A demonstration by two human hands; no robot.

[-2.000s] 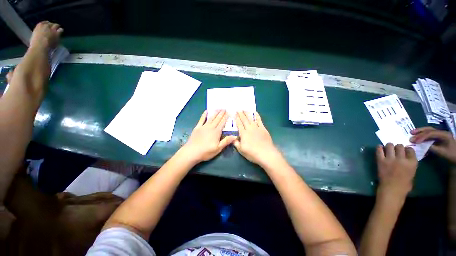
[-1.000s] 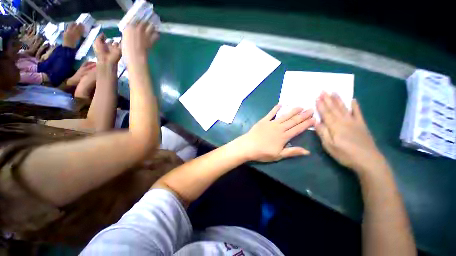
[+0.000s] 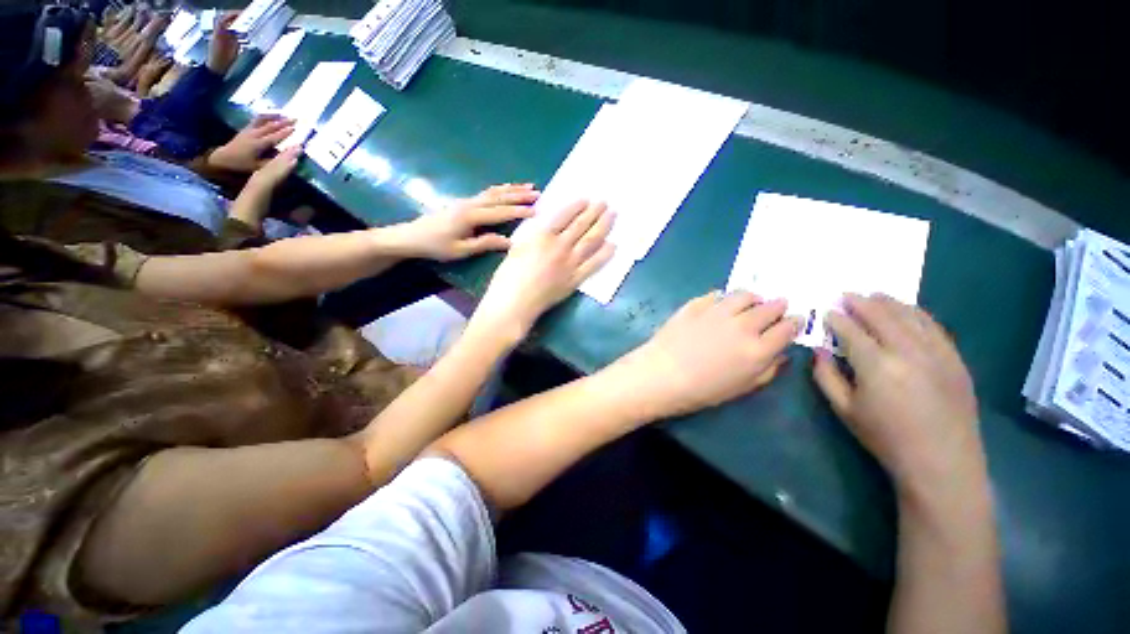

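Note:
A squarish white half-folded sheet [image 3: 833, 248] lies flat on the green bench in front of me. Its near edge shows a small dark mark between my hands. My left hand [image 3: 725, 353] rests with its fingertips on the near left corner. My right hand [image 3: 905, 378] is bent over the near right corner, thumb and fingers at the edge; what lies under its fingers is hidden. A stack of unfolded sheets [image 3: 657, 167] lies to the left, blank side up. A pile of folded leaflets [image 3: 1090, 347] with dark bars is at the right edge, cut off by the picture.
The green bench [image 3: 768, 464] has a pale strip [image 3: 892, 155] along its far side. A neighbour's hand [image 3: 564, 254] touches the near left of the unfolded sheets, another [image 3: 477, 223] beside it. Neighbours' leaflet pile [image 3: 403, 40] and more seated people are at upper left.
The neighbour's arms have come down from their pile to the unfolded sheets on my left. My hands have drawn to the half-folded sheet's near edge, and my right fingers are now bent. The view has shifted.

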